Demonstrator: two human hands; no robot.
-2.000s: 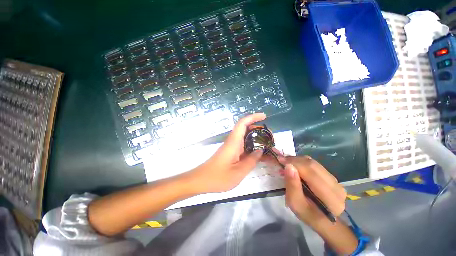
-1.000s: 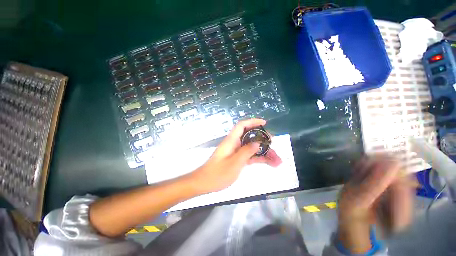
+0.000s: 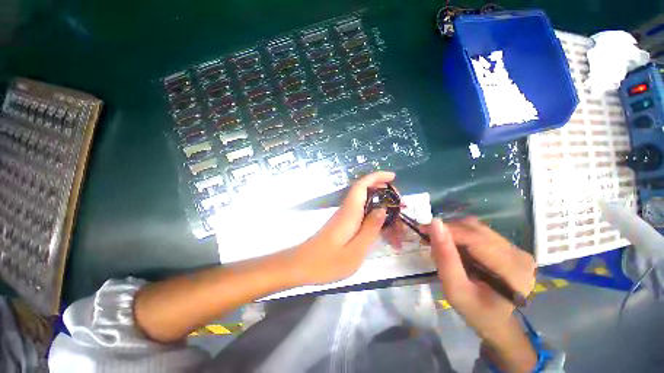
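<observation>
My left hand (image 3: 348, 237) is bare and holds a small round unit (image 3: 384, 204), a black ring with a shiny inside, between thumb and fingers above the white paper sheet (image 3: 306, 273). My right hand (image 3: 480, 266) is slightly blurred and holds dark, pen-like tweezers (image 3: 495, 280). Their narrow tip points left and reaches the lower right edge of the round unit. Whether the tip grips a part is too small to tell. The fingers hide much of the ring's lower side.
A clear blister tray (image 3: 291, 95) lies beyond my hands. A second tray (image 3: 44, 175) is far left. A blue bin (image 3: 510, 73) with white scraps stands upper right, beside a sheet with tan rectangles (image 3: 582, 182). A blue switch box (image 3: 644, 116) and glue syringe (image 3: 633, 227) are at right.
One second ago my right hand was blurred at the lower right, away from the unit. It has moved left, and the tweezers are now at the unit, which my left hand still holds.
</observation>
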